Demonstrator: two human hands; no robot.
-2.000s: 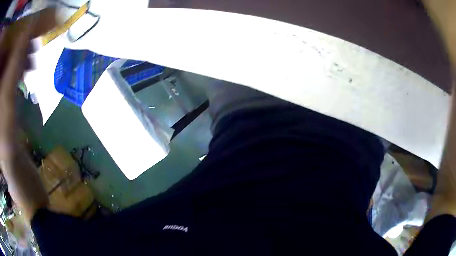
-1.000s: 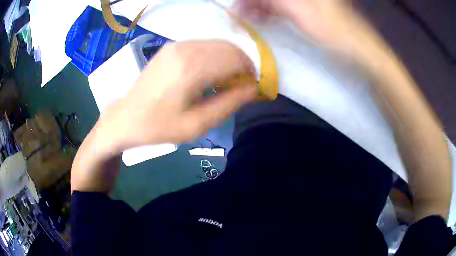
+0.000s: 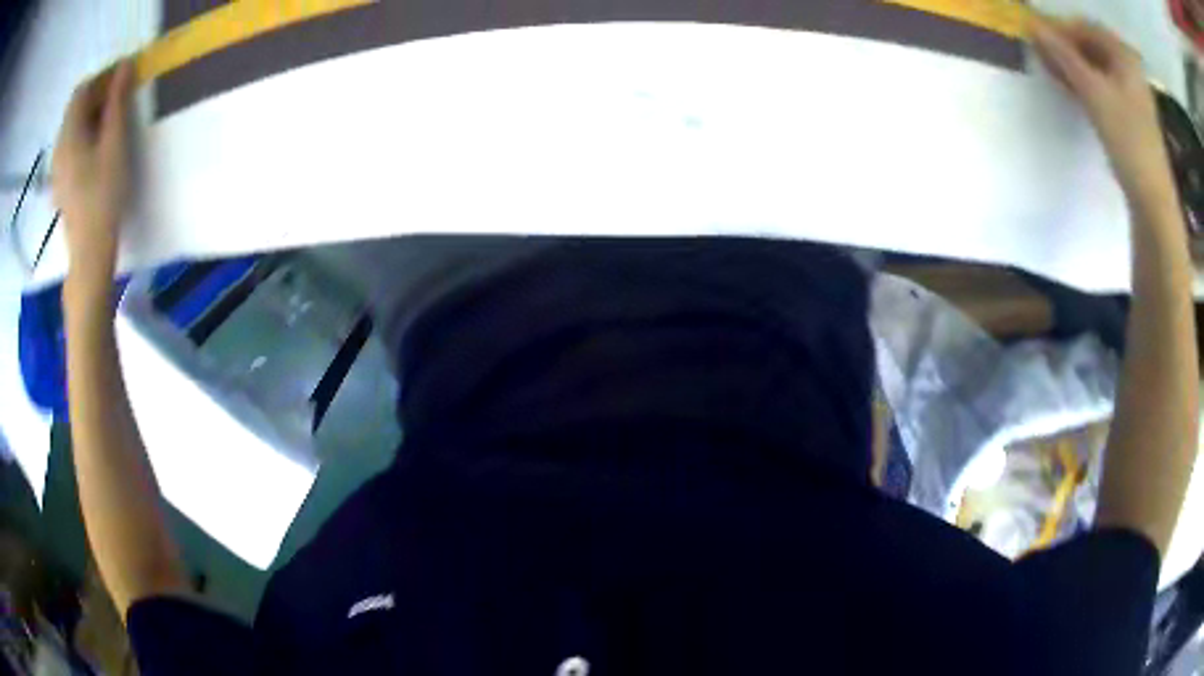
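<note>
A long yellow strip [image 3: 258, 19] lies along the dark brown-purple fabric panel [image 3: 528, 24] at the top edge of the view; its middle part is cut off by the frame. My left hand [image 3: 99, 145] holds the strip's left end just beyond the panel's left edge. My right hand [image 3: 1089, 73] holds the strip's right end near the panel's right corner. The panel's near edge lies on the white table cover [image 3: 634, 145]. The rest of the panel is out of view.
A thin black loop [image 3: 29, 211] is at the left table edge. Below left are a blue crate [image 3: 44, 346] and a white board [image 3: 218, 449]. Below right are a cloudy plastic bag [image 3: 970, 370] and yellow scraps [image 3: 1060, 495]. A dark object is beyond my right wrist.
My hands have moved apart from near the middle to opposite sides. The strip, curled and hanging before, is now stretched along the panel. The view has turned to face the table squarely.
</note>
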